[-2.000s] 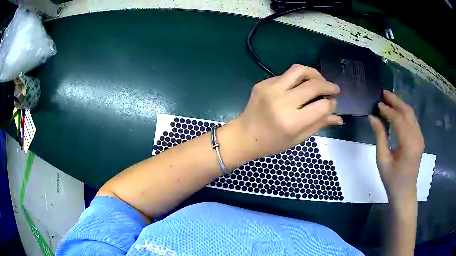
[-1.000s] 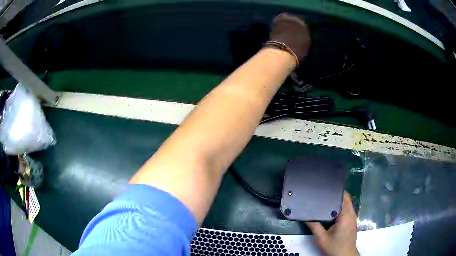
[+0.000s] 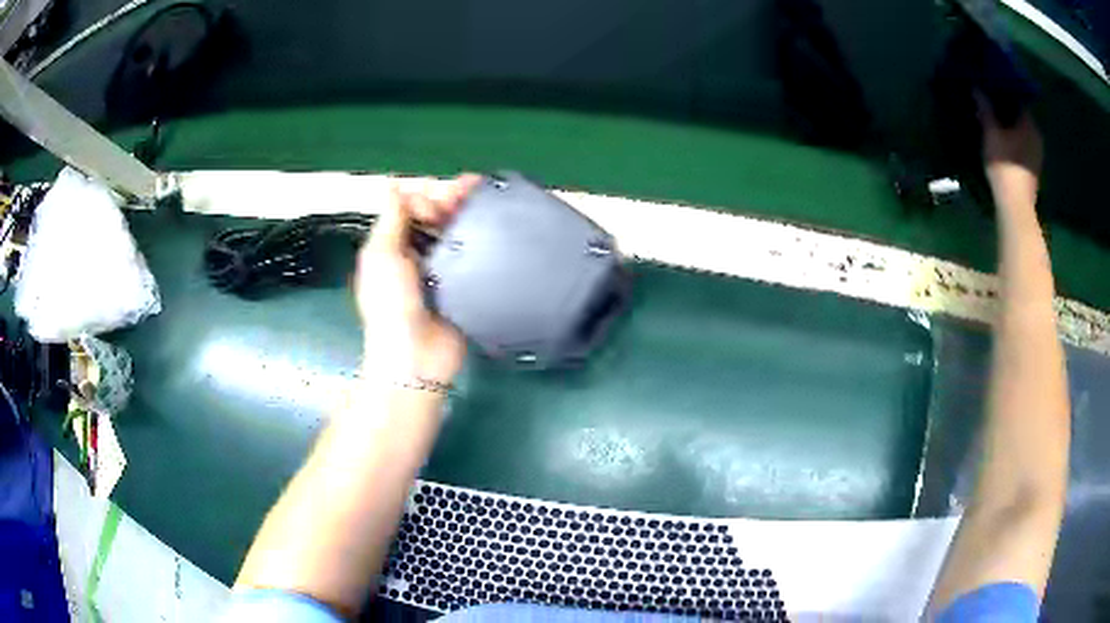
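My left hand (image 3: 408, 286) holds a dark grey squarish unit (image 3: 523, 274) by its left edge, tilted and blurred, above the bench near the rail. Small marks show at its corners. A bundled black cord (image 3: 274, 250) lies left of my left hand. My right hand (image 3: 1013, 152) is stretched over the conveyor at the far right, at a dark unit (image 3: 980, 73); its fingers are too dark and blurred to tell a grip. The sheet with black dots (image 3: 584, 554) lies at the front of the bench, bare white at its right, partly covered by my left forearm.
The cream-white rail (image 3: 779, 243) runs between the bench and the green conveyor (image 3: 487, 140). More dark units or cords lie on the conveyor, with a black cord (image 3: 164, 55) at the far left. A crumpled plastic bag (image 3: 83, 262) and a small patterned bag (image 3: 104, 375) sit at the left edge.
My left hand has come back from the conveyor and now holds a unit over the bench. My right hand has left the bench for the far-right conveyor. The unit that lay at right on the bench is gone.
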